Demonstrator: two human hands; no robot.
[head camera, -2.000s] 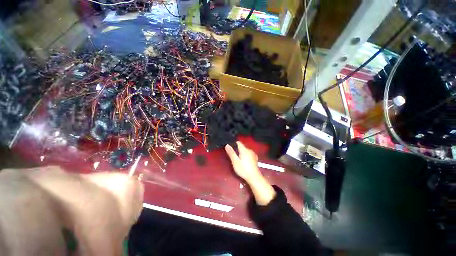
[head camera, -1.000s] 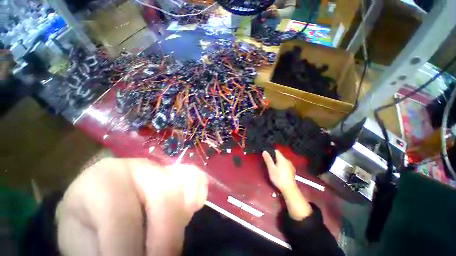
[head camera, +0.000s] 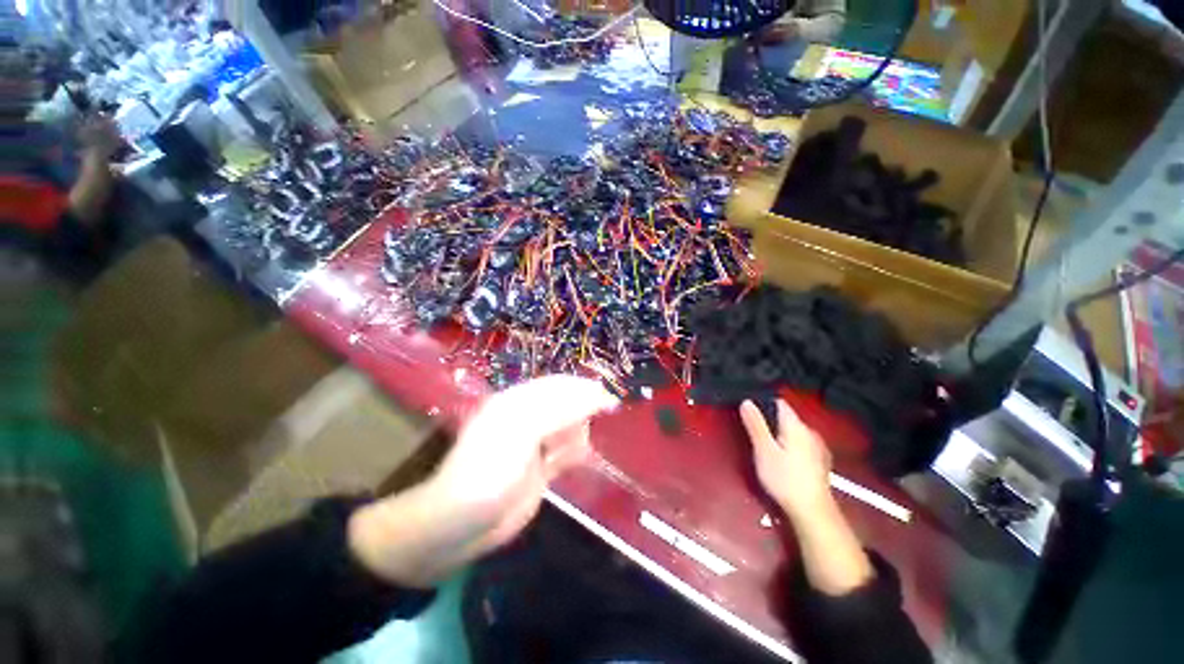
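A tangled heap of wired units (head camera: 571, 247) with red, orange and black wires lies on the red mat (head camera: 649, 467). A dark pile of black pads (head camera: 805, 344) lies right of it. My left hand (head camera: 506, 454) is bare, over the mat at the heap's front edge, its fingers together and bent; whether it holds something is hidden. My right hand (head camera: 789, 457) is at the front edge of the black pile, with a small black piece between thumb and fingers. One loose black piece (head camera: 669, 419) lies on the mat between my hands.
An open tan carton (head camera: 896, 253) of black pieces stands behind the pile. A white-and-metal box (head camera: 1006, 474) and a black cylinder tool (head camera: 1067, 558) are at the right. Large open cartons (head camera: 279, 428) stand at the left. A person's arm (head camera: 94, 169) shows at the far left.
The view has turned left, so the bench appears further right. My left hand has drawn away from the camera and its wrist and black sleeve now show. My right hand stays by the black pile.
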